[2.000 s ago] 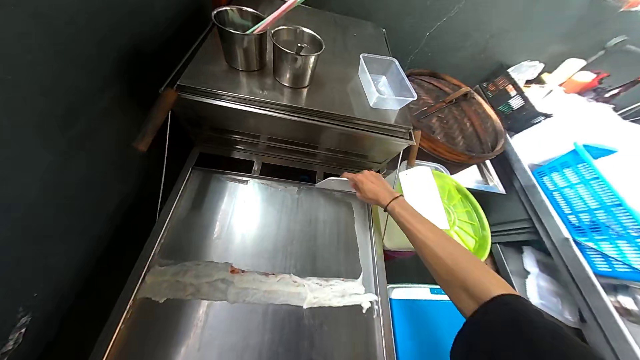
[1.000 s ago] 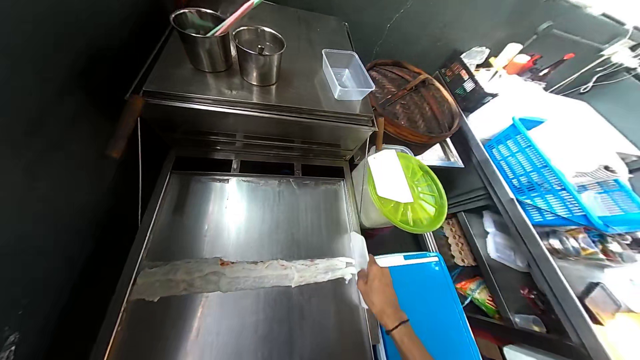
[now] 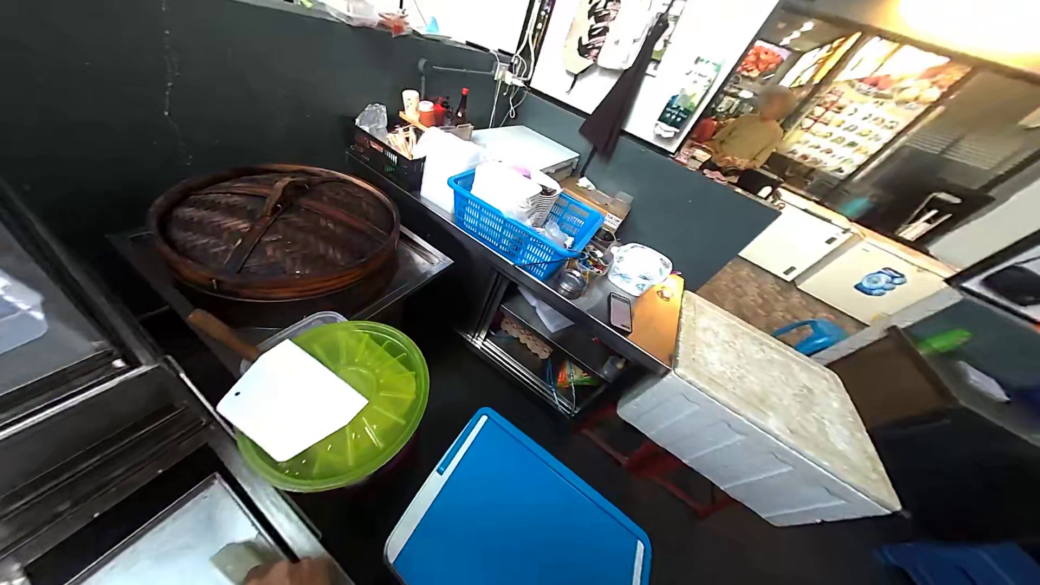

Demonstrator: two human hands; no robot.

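At the bottom edge, left of centre, part of my right hand (image 3: 294,572) shows beside a pale flat scraper (image 3: 237,559); the fingers are mostly cut off by the frame. Both are over the metal tray (image 3: 191,532) of the steamer, whose near part lies outside the view. A white plastic scraper (image 3: 292,400) rests on a green plastic lid (image 3: 378,378) just beyond the hand. To the right stands a blue lid or board with pale edges (image 3: 520,504). My left hand is not in view.
A round woven bamboo lid (image 3: 280,231) sits at the left. Behind are a counter with a blue basket (image 3: 504,236) and a phone (image 3: 620,312). A white foam box (image 3: 772,390) stands right. A person (image 3: 749,134) is in the far background.
The view has swung far to the right. My right hand, at the tray's far edge and then at the end of the white strip earlier, now shows only at the bottom edge.
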